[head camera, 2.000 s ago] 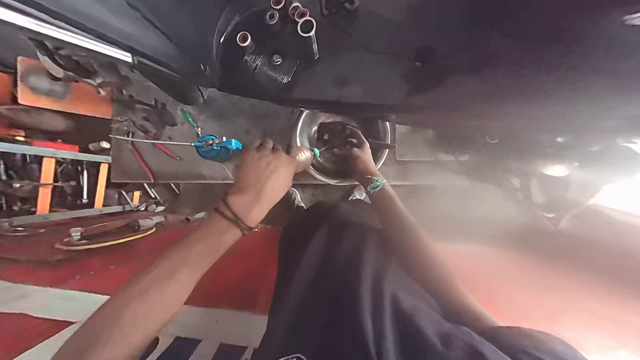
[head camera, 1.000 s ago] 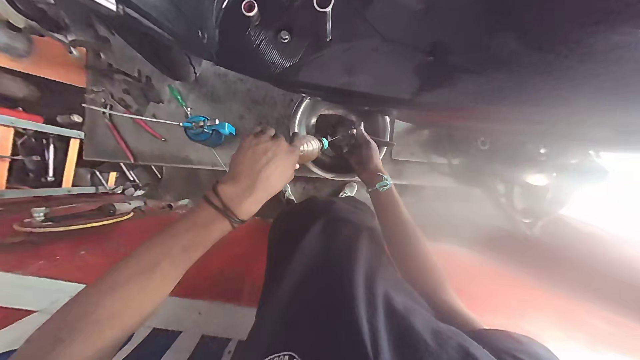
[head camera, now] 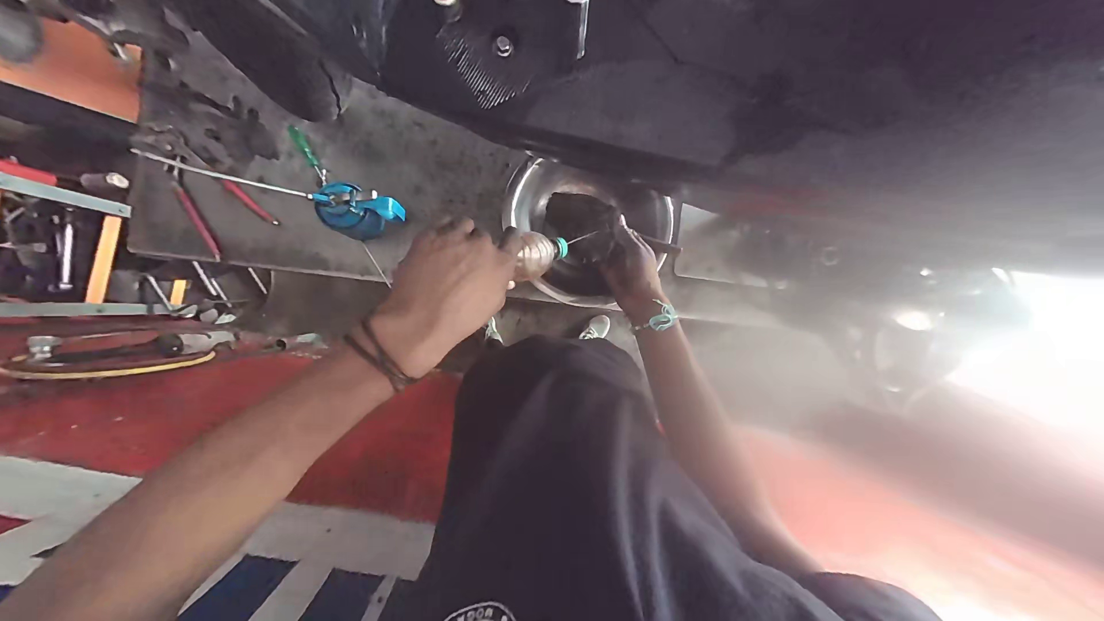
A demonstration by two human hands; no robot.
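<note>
My left hand [head camera: 453,289] is closed around a clear plastic bottle [head camera: 536,256] with a green cap, tilted toward the right. From the cap a thin stream or thin rod reaches toward a dark part [head camera: 586,226] over a round metal basin [head camera: 526,194]. My right hand [head camera: 632,263] holds that dark part, its fingertips at the part's right side; what exactly it is cannot be made out. Left of my left hand, a blue oil can [head camera: 354,216] with a long thin spout lies on a metal tabletop [head camera: 431,164].
A green-handled screwdriver [head camera: 304,148] and red-handled pliers [head camera: 197,220] lie on the tabletop. Tools fill a rack at the left. A tool and a yellow hose [head camera: 112,371] are below it. A large dark panel [head camera: 776,95] spans the top.
The bottle's green cap and clear neck have come more into view since two seconds ago. Both hands stay at the basin. The view has shifted somewhat.
</note>
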